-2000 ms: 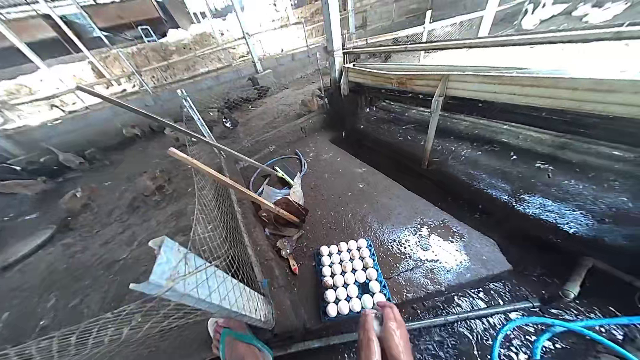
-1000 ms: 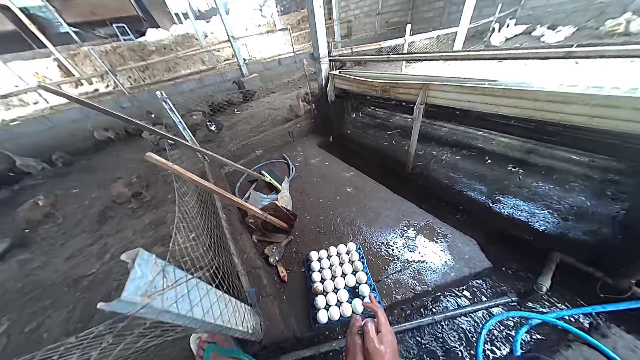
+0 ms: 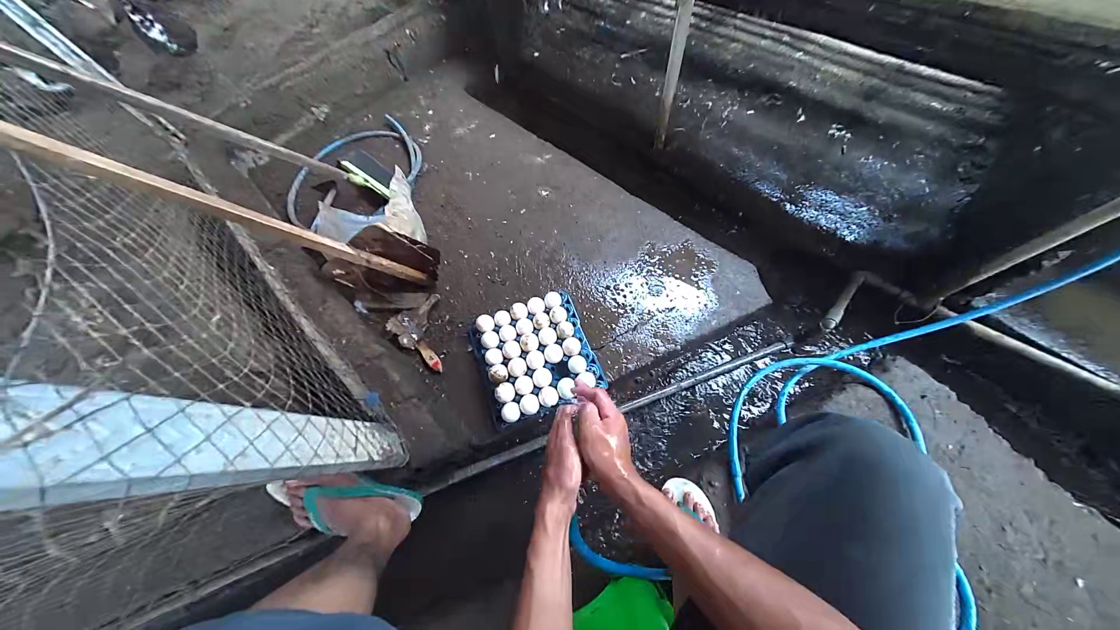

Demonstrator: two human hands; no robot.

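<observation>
A blue plastic egg tray (image 3: 573, 308) lies on the wet concrete floor, holding several rows of white eggs (image 3: 529, 342), some with brown stains. A few pockets near its right side hold no egg. My left hand (image 3: 563, 455) and my right hand (image 3: 604, 433) are pressed together, palm to palm and wet, at the tray's near right corner. Fingertips of my right hand come close to the corner eggs. Whether anything lies between the palms is hidden.
A blue hose (image 3: 831, 360) loops at the right beside a metal pipe (image 3: 700, 378). Netting (image 3: 175, 254) and a metal post (image 3: 201, 437) stand left. Behind them are a wooden-handled tool (image 3: 210, 206), a paintbrush (image 3: 429, 356) and a coiled hose (image 3: 293, 188). A green object (image 3: 623, 605) is below my arms.
My hands, apart from the tray's middle and at its near edge before, are now pressed together at its near right corner. The view has tilted down strongly, bringing both feet and a knee into sight.
</observation>
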